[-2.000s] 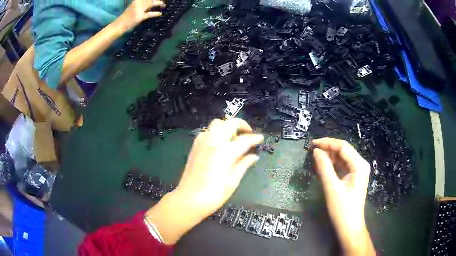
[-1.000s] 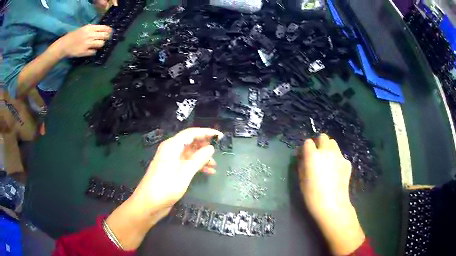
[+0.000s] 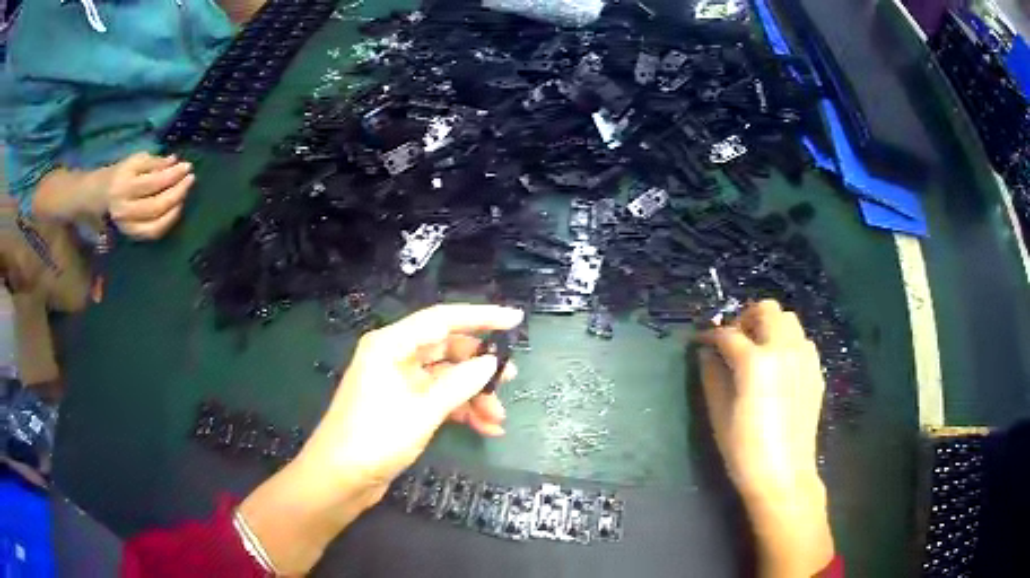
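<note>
My left hand [image 3: 424,378] holds a small black plastic housing [image 3: 497,352] between thumb and fingers, over the green bench. My right hand [image 3: 768,384] is at the edge of the heap of small black inserts [image 3: 808,305] on the right, fingertips close together; whether a piece is between them cannot be told. Tiny silvery metal pieces [image 3: 570,401] lie scattered between my hands. A row of black units [image 3: 514,508] lies side by side near me, partly behind my left wrist.
A large jumbled heap of black parts [image 3: 508,147] fills the middle and back. Another worker's hand [image 3: 147,194] is at the left, near a black tray [image 3: 254,79]. Blue sheets [image 3: 864,186] lie at right, a dotted black tray [image 3: 954,497] at lower right.
The view has swung right since the first frame. My left hand now holds a black housing. My right hand has moved to the right-hand heap. The other worker's hand has drawn back from the tray.
</note>
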